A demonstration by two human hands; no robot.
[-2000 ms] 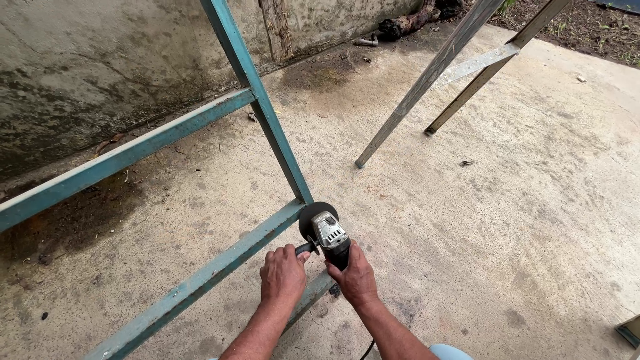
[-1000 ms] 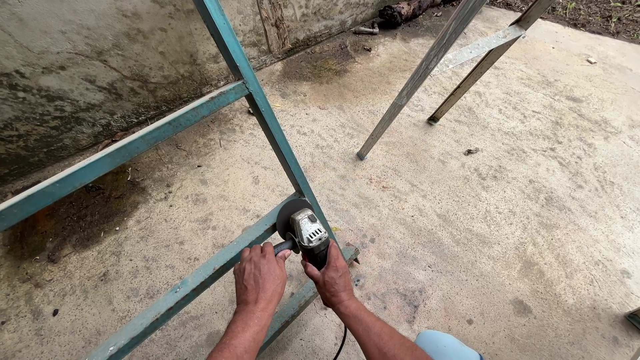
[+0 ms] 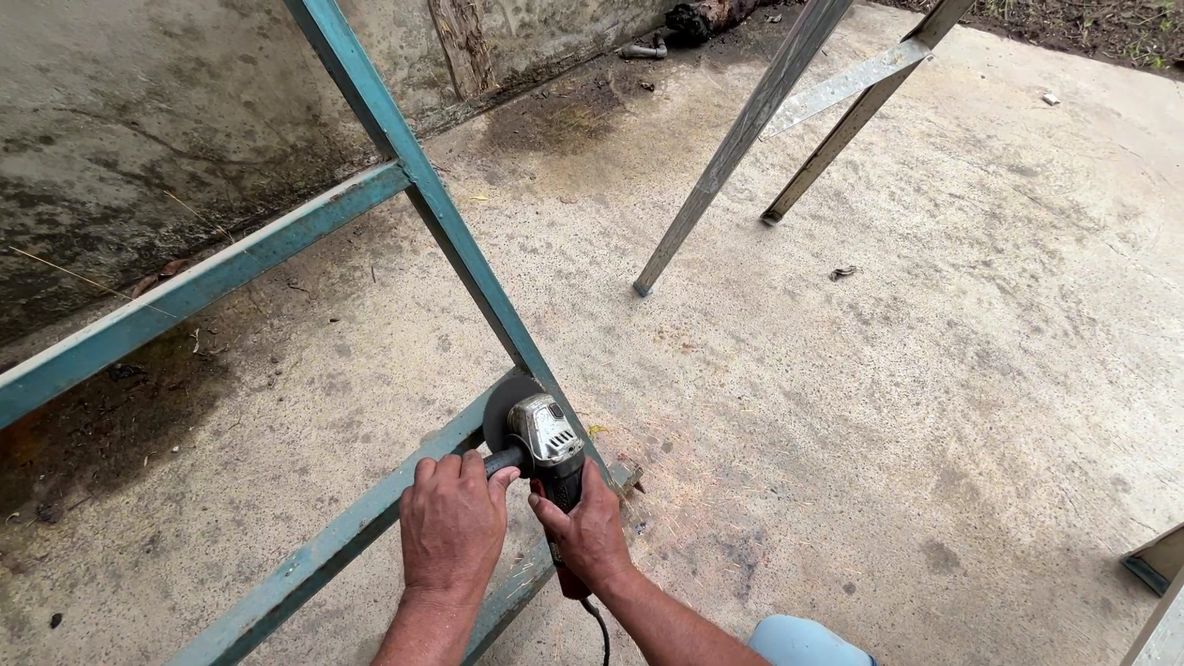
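Note:
My left hand is closed around the black side handle of an angle grinder. The grinder's dark body is in my right hand, and its cord hangs down below. Its dark disc is at the joint where a lower bar meets the upright of a teal-painted metal frame. Faint orange streaks, like sparks, show over the concrete to the right of the grinder. Whether the disc cuts into the metal cannot be told.
A stained concrete wall runs along the back left. Metal legs with a crosspiece stand on the concrete floor at the upper right. A log and a pipe piece lie by the wall. Another metal leg is at the right edge.
The grinder and both hands have shifted slightly left along the frame's joint since the earliest frame. Faint orange streaks now show over the floor. Both hands keep their hold.

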